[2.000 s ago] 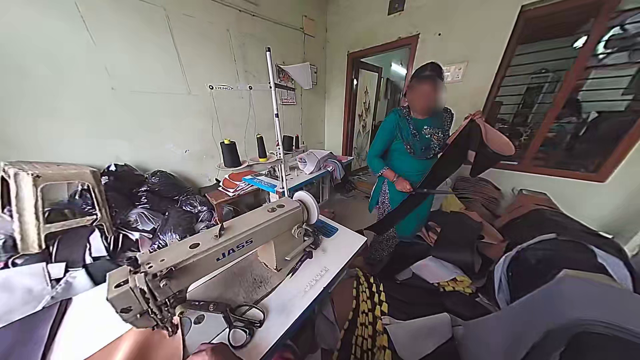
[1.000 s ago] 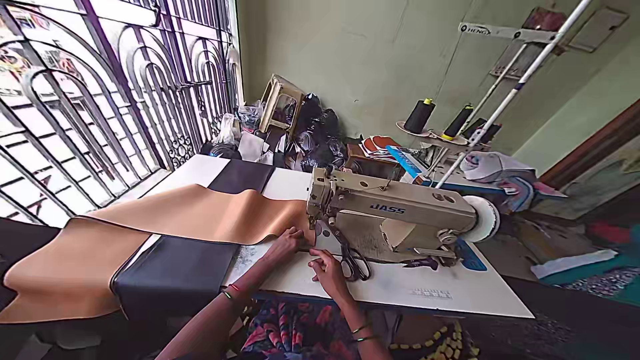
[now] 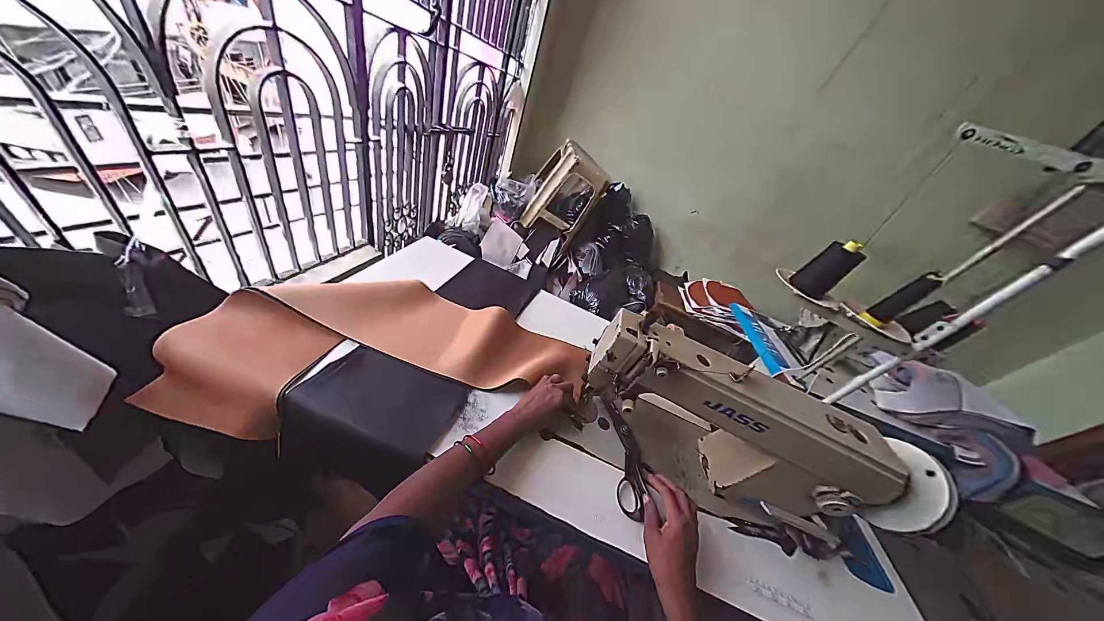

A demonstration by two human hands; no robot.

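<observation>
A beige Jass sewing machine stands on a white table. My left hand rests at the near edge of a long tan sheet of leather-like material, close beside the needle area; whether its fingers grip the sheet is unclear. Dark-handled scissors lie on the table against the machine bed, blades pointing away from me. My right hand is at their handle loops, fingers partly over them; a firm hold cannot be made out. Under the tan sheet lies a black sheet, hanging over the table edge.
Black thread cones stand on a rack behind the machine. A beige plastic stool and black plastic bags are at the wall. A metal window grille runs along the left. More dark material is heaped at the left.
My right hand has moved from near the needle area to the scissors' handles. My left hand remains near the needle by the tan sheet. The view has swung strongly left since the oldest frame.
</observation>
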